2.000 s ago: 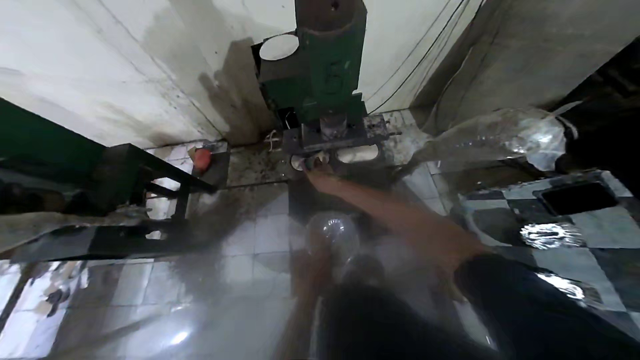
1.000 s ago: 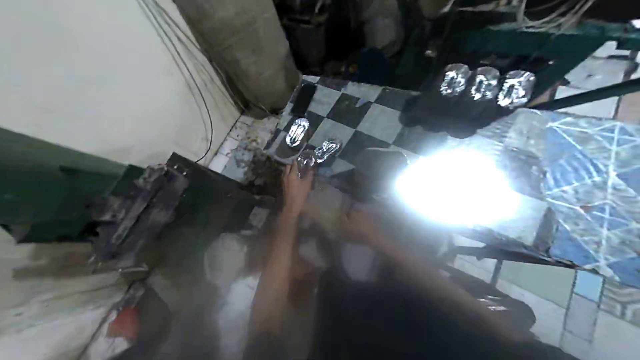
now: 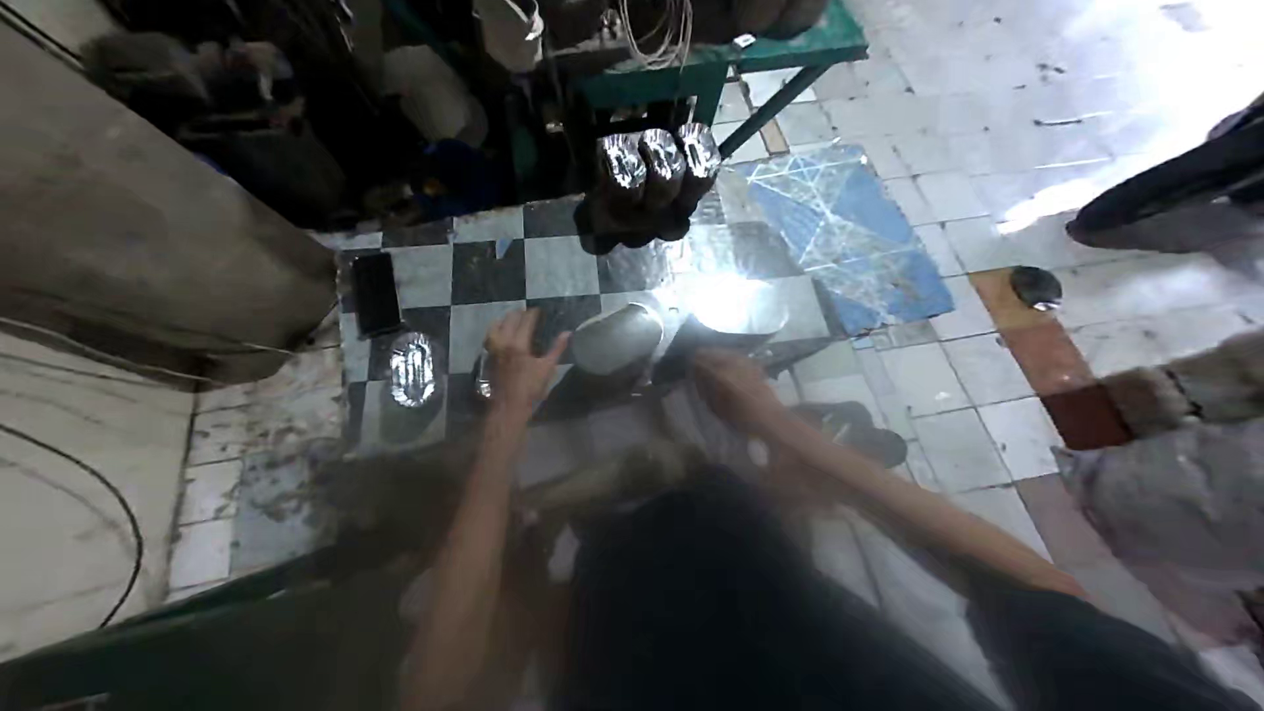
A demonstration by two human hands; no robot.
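My left hand (image 3: 523, 360) rests over the checkered tile bench (image 3: 489, 272), thumb and fingers apart. A small shiny metal piece (image 3: 483, 375) shows at its left edge, partly hidden. Farther left lies a shiny oval metal piece (image 3: 412, 370). Between my hands is a rounded grey metal sheet piece (image 3: 619, 339). My right hand (image 3: 731, 385), blurred with fingers curled, is at the near edge of a glaring, rounded metal surface (image 3: 736, 304); whether it grips anything is unclear. Three stacks of shiny metal pieces (image 3: 622, 163) stand at the far edge.
A black phone (image 3: 376, 293) lies at the bench's left end, near a thick grey column (image 3: 148, 217). Beyond the bench stands a green metal table (image 3: 800, 44) with wire on it. On the floor to the right are a dark round object (image 3: 1036, 287) and a grey sack (image 3: 1175, 494).
The view has swung right from the green press to the bench. My right hand, earlier reaching to the press, is now by the bench. My left hand has opened beside the small shiny piece.
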